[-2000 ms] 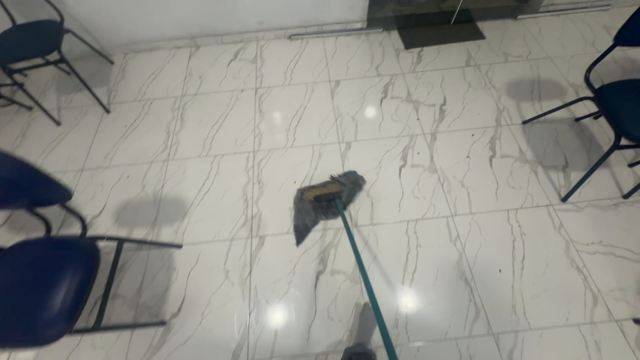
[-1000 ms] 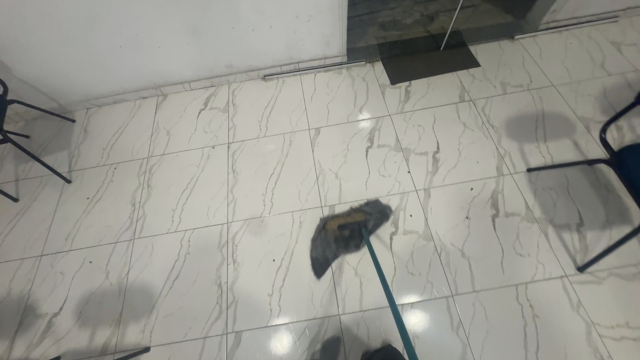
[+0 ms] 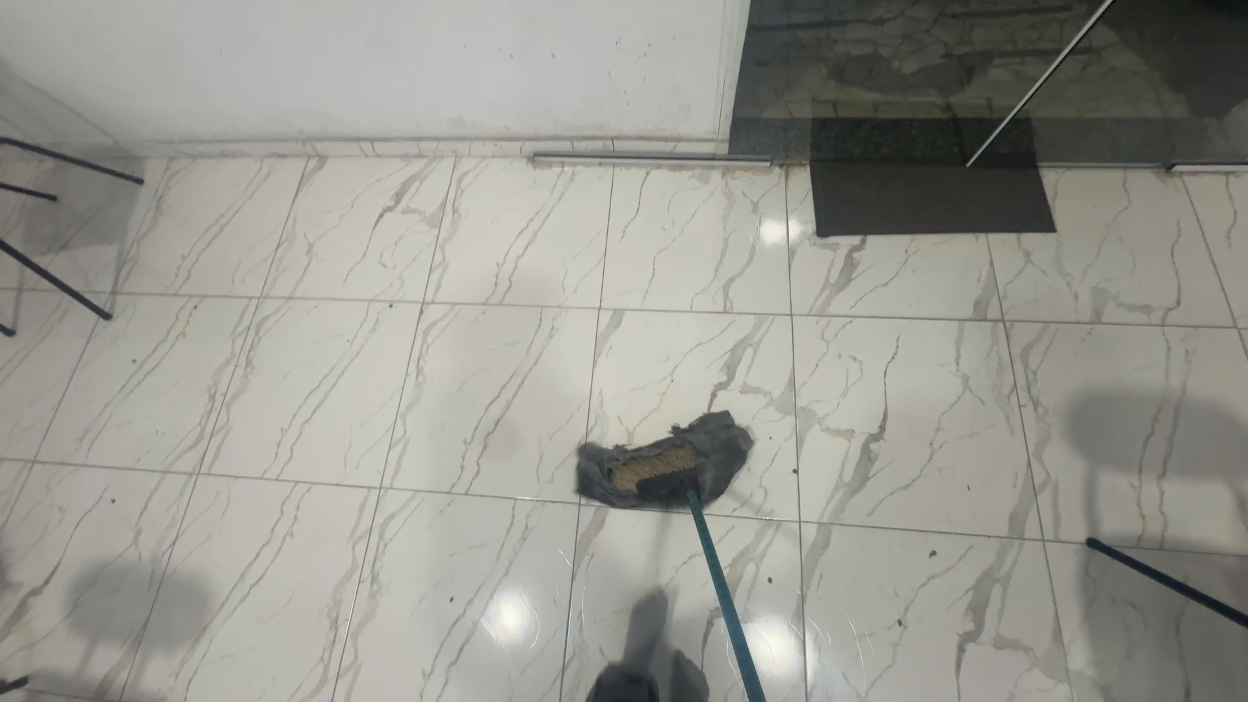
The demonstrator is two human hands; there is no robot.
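A broom head (image 3: 655, 473) with tan bristles lies on the marble-patterned tile floor (image 3: 507, 390), a dark grey cloth (image 3: 723, 453) wrapped around it. From it a green handle (image 3: 721, 595) runs down and out at the bottom edge of the view. Neither of my hands is in view, so what holds the handle is hidden. Beside the handle, at the bottom edge, the dark tip of a shoe (image 3: 624, 682) shows.
Dark chair legs reach in at the left (image 3: 58, 281) and at the right (image 3: 1170, 583). At the top, a dark mat (image 3: 931, 198) lies at a glass door (image 3: 897, 68), next to a white wall (image 3: 390, 68) and a metal floor rail (image 3: 651, 159). Small dark specks dot the tiles.
The view has swung, and the blue chair seat seen at the left two seconds ago has left the frame. The cloth-covered broom head has turned on the floor and now lies more sideways.
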